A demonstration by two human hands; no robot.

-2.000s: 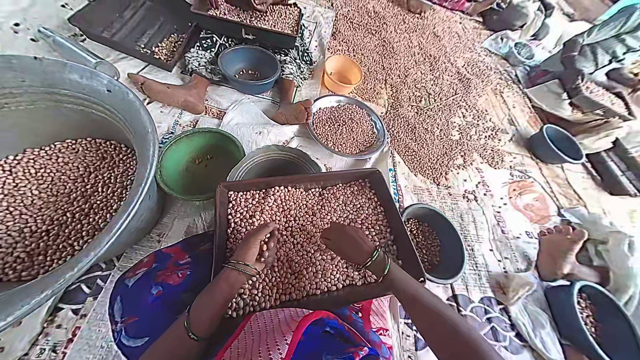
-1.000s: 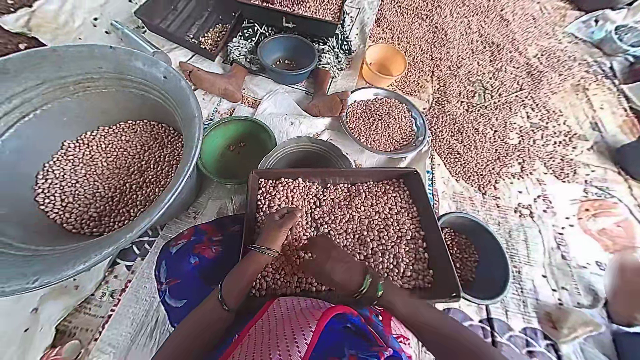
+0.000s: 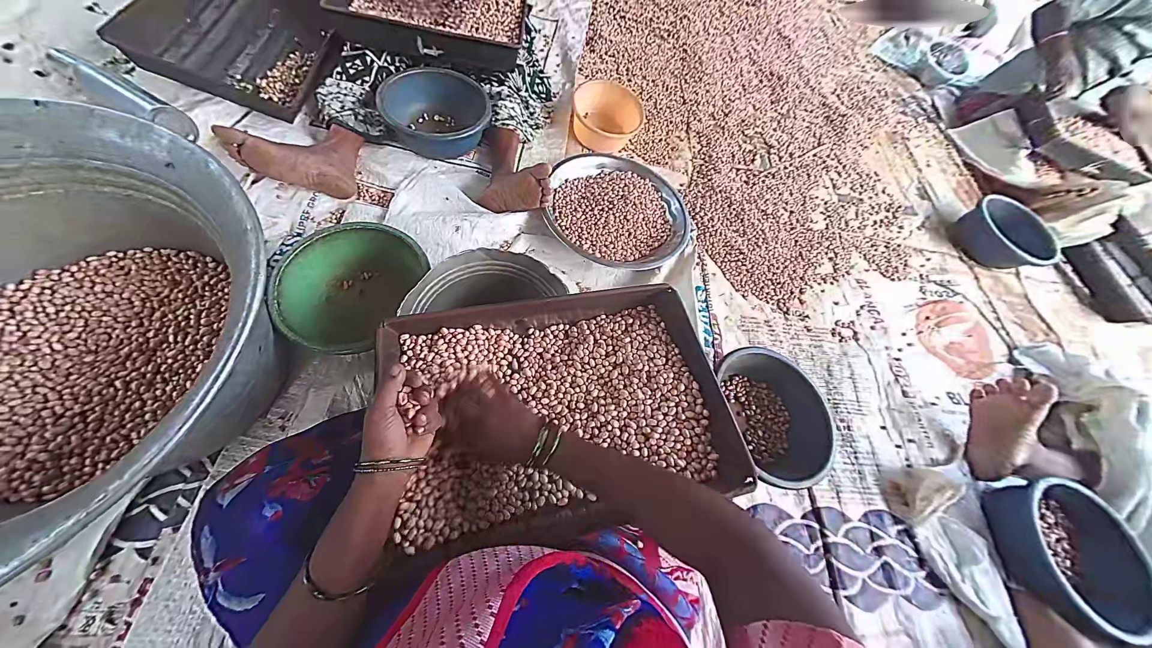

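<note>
A dark rectangular tray (image 3: 670, 315) full of reddish-brown nuts or seeds (image 3: 612, 387) rests on my lap. My left hand (image 3: 400, 418), palm up near the tray's left side, cups several of the nuts. Close beside it, my right hand (image 3: 490, 416) is blurred over the nuts; its fingers are bent downward, and whether they hold any is unclear. Bangles circle both wrists.
A large metal tub (image 3: 243, 360) with nuts stands left. Around the tray are a green bowl (image 3: 310, 288), a grey bowl (image 3: 486, 279), a metal plate of nuts (image 3: 679, 229) and a dark bowl (image 3: 814, 450). Other people's feet and spread nuts (image 3: 765, 153) lie beyond.
My right hand has moved left, close beside my left hand. My left hand has turned palm up and now shows nuts in it.
</note>
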